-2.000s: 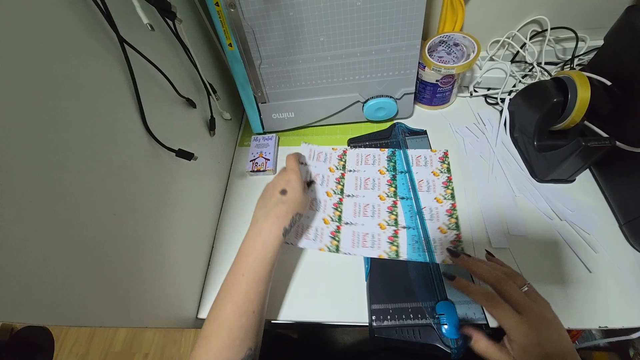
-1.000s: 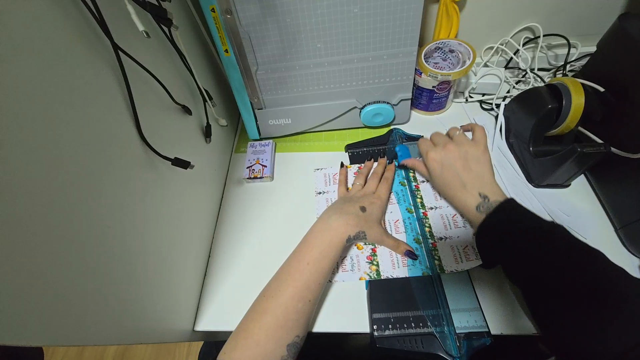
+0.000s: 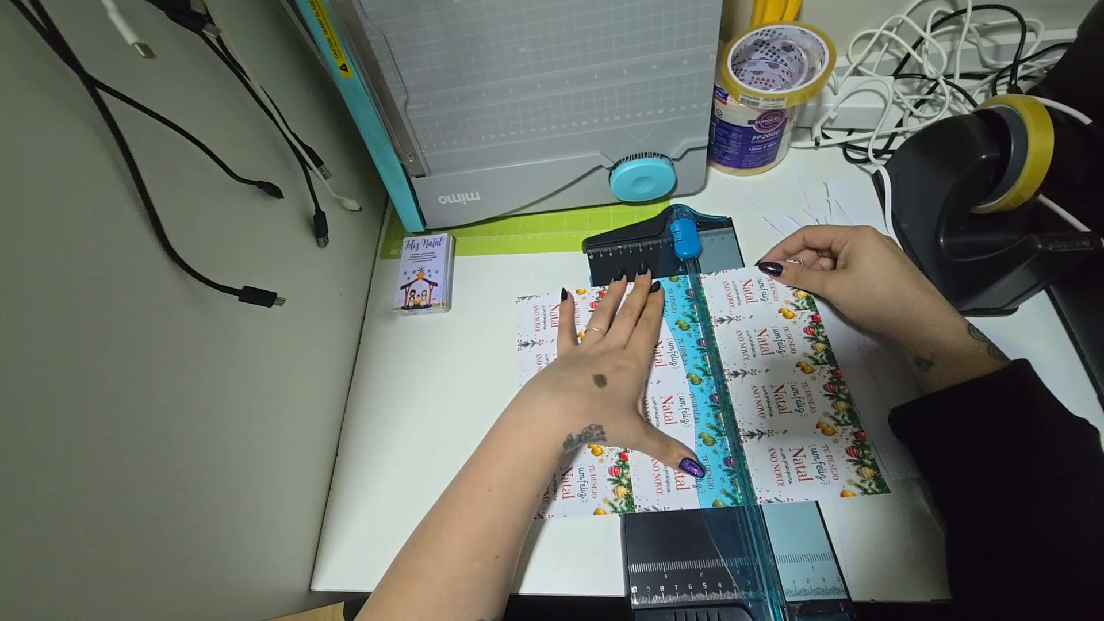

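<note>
A printed sheet of Christmas cards (image 3: 780,405) lies across a sliding paper trimmer (image 3: 690,552), under its clear blue rail. My left hand (image 3: 608,379) rests flat with fingers spread on the sheet, left of the rail. My right hand (image 3: 841,272) has its thumb and bent fingers at the sheet's top right edge; whether they pinch the paper cannot be told. The trimmer's blue sliding cutter (image 3: 686,238) sits at the far end of the rail, with neither hand on it.
A small stack of printed cards (image 3: 424,272) stands at the left. Behind are a larger grey trimmer (image 3: 552,103), a green cutting mat (image 3: 517,235) and tape rolls (image 3: 750,129). A black tape dispenser (image 3: 940,207), white cables (image 3: 931,60) and thin paper strips (image 3: 806,207) are at the right.
My right hand has left the blue cutter and moved right to the sheet's top edge. My left hand, at the sheet's left side two seconds ago, now presses on its middle.
</note>
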